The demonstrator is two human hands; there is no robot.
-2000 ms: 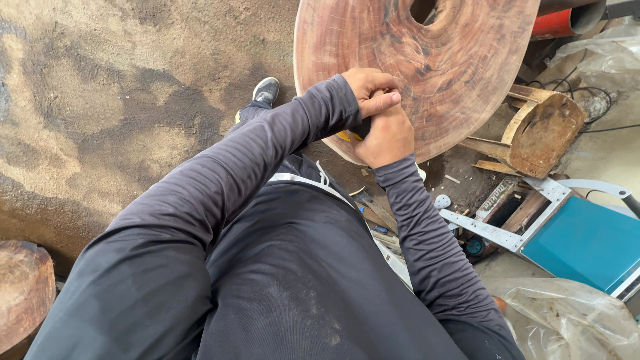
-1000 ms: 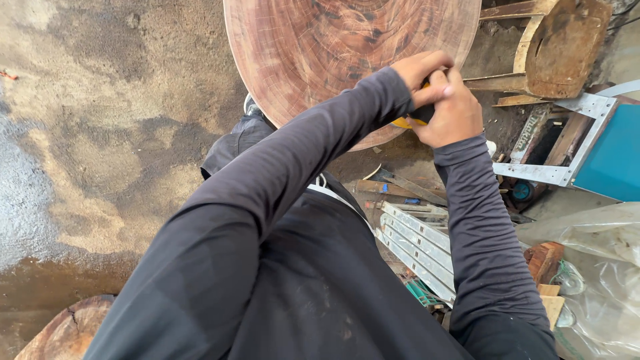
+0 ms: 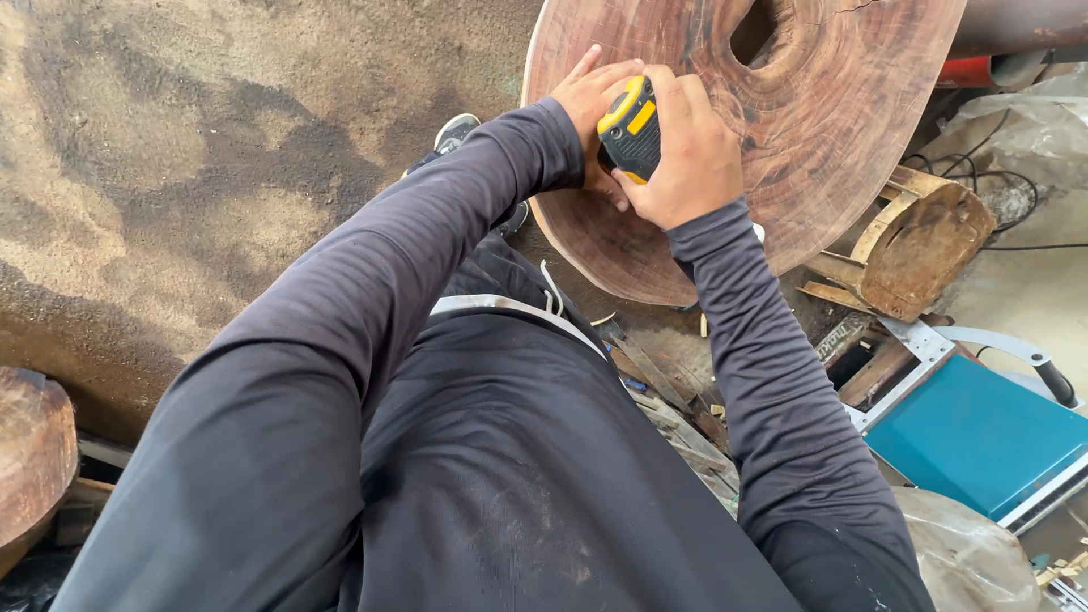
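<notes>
A yellow and black power tool (image 3: 631, 127), which looks like a small sander, is held between both hands over a large round wood slab (image 3: 824, 161). My left hand (image 3: 592, 119) wraps its far left side, with some fingers stretched out near the slab's face. My right hand (image 3: 699, 157) grips it from the right, thumb at its lower end and fingers over its top. The underside of the tool is hidden, so contact with the wood cannot be told. The slab has a dark hole (image 3: 755, 36) near its top, beyond the hands.
A hollowed wood piece (image 3: 931, 242) lies right of the slab, beside black cables (image 3: 1020, 183). Nearer are a teal machine (image 3: 977, 433) with a metal frame, plastic sheeting (image 3: 965, 552) and wood scraps (image 3: 680, 408). Another wood slab (image 3: 32, 455) stands at far left.
My hands, overlapping on the mostly hidden tool before, are now apart on either side of it, and its body shows. The view has shifted.
</notes>
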